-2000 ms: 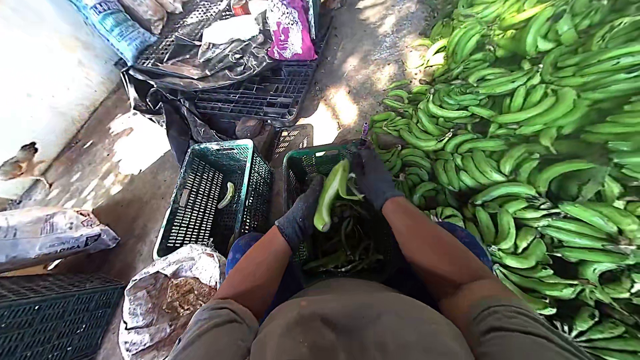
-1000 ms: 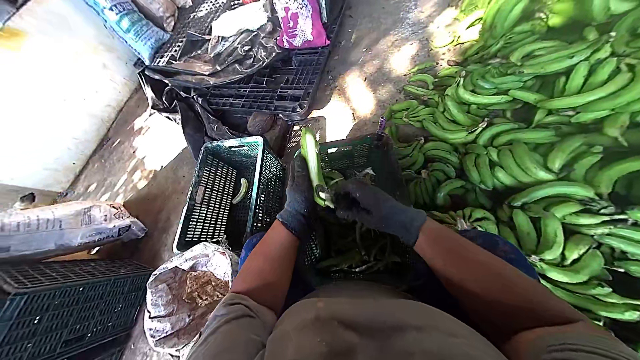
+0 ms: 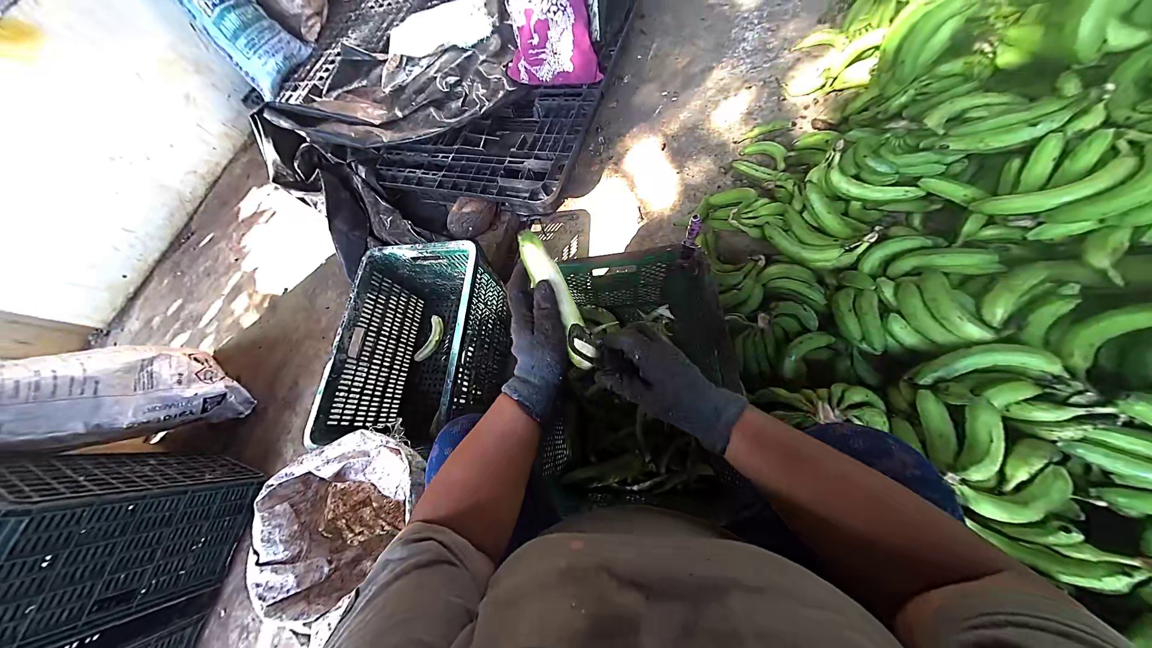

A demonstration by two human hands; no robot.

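My left hand (image 3: 538,346), in a dark grey work glove, is closed around a green plantain (image 3: 551,279) with pale, peeled-looking flesh along one side. My right hand (image 3: 652,373), gloved alike, has its fingers at the plantain's lower end, closed on something small and dark that I cannot make out clearly. Both hands are above a green plastic crate (image 3: 630,263) between my knees, which holds dark green peels (image 3: 621,463). To its left stands another green crate (image 3: 472,297) with one small pale plantain (image 3: 430,338) inside.
Heaps of green plantain bunches (image 3: 936,261) cover the floor at right. Ahead lies a black plastic pallet (image 3: 486,162) with black sheeting (image 3: 396,121) and bags. An open white sack (image 3: 279,540), a stack of dark crates (image 3: 117,531) and a filled sack (image 3: 117,396) are at left.
My right hand has moved from beside the crate's far right edge to the plantain's lower end. The plantain shows more pale flesh than two seconds ago.
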